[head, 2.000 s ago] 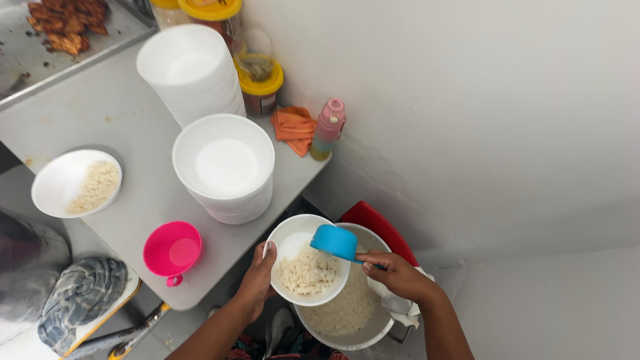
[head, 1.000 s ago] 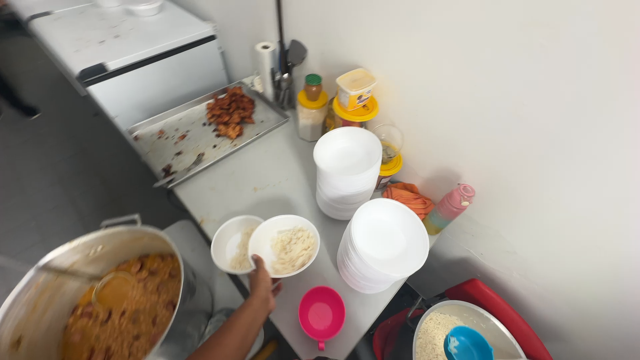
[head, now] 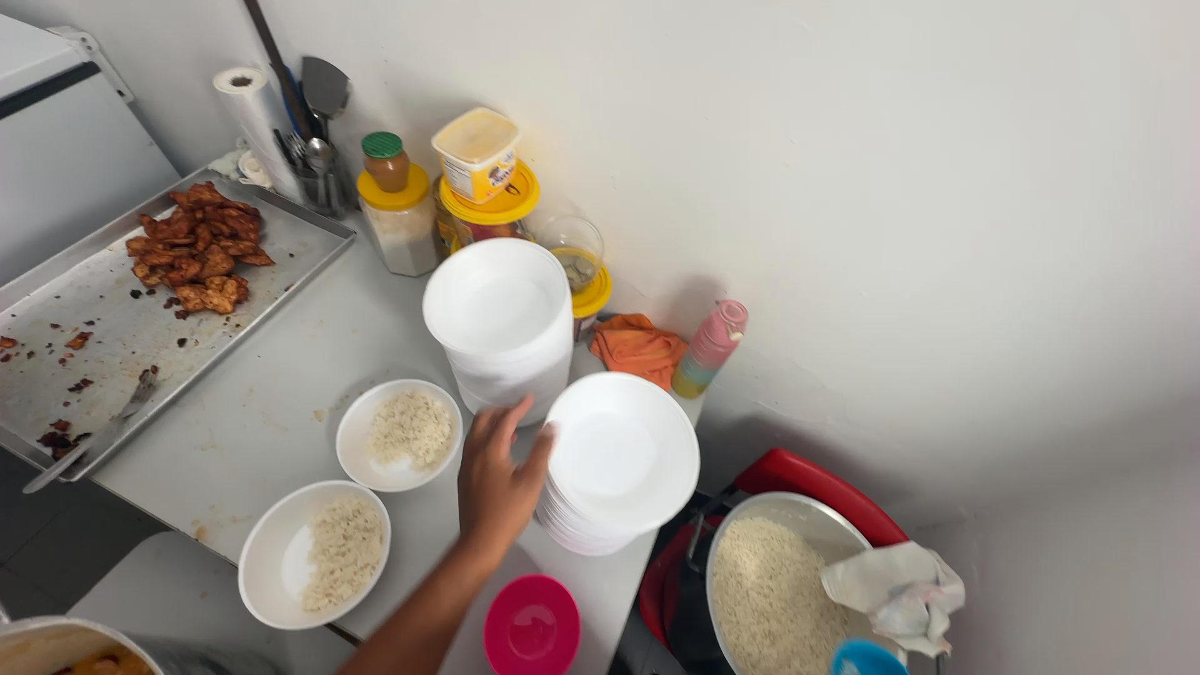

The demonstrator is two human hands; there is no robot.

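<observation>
My left hand point(head: 502, 478) is at the left rim of the nearer stack of white foam bowls point(head: 621, 455), fingers apart, its thumb at or very near the edge. Behind it stands a taller stack of white bowls point(head: 502, 300). Two white bowls with cooked rice, one farther back point(head: 400, 435) and one nearer point(head: 315, 555), sit on the table to the left. A pink plastic bowl point(head: 532, 626) lies at the table's near edge. My right hand is out of view. A blue scoop point(head: 867, 659) shows at the bottom edge, over the pot of rice point(head: 778, 591).
A metal tray point(head: 187, 347) with browned meat pieces and a fork lies at left. Jars point(head: 398, 220), an orange cloth point(head: 639, 349) and a pink bottle point(head: 712, 347) stand along the wall. A red chair point(head: 820, 492) is behind the rice pot; another pot point(head: 84, 647) is lower left.
My left hand has let go of the second rice bowl, which now rests on the table, and has moved right to the bowl stack. Two seconds ago my right hand held the blue scoop.
</observation>
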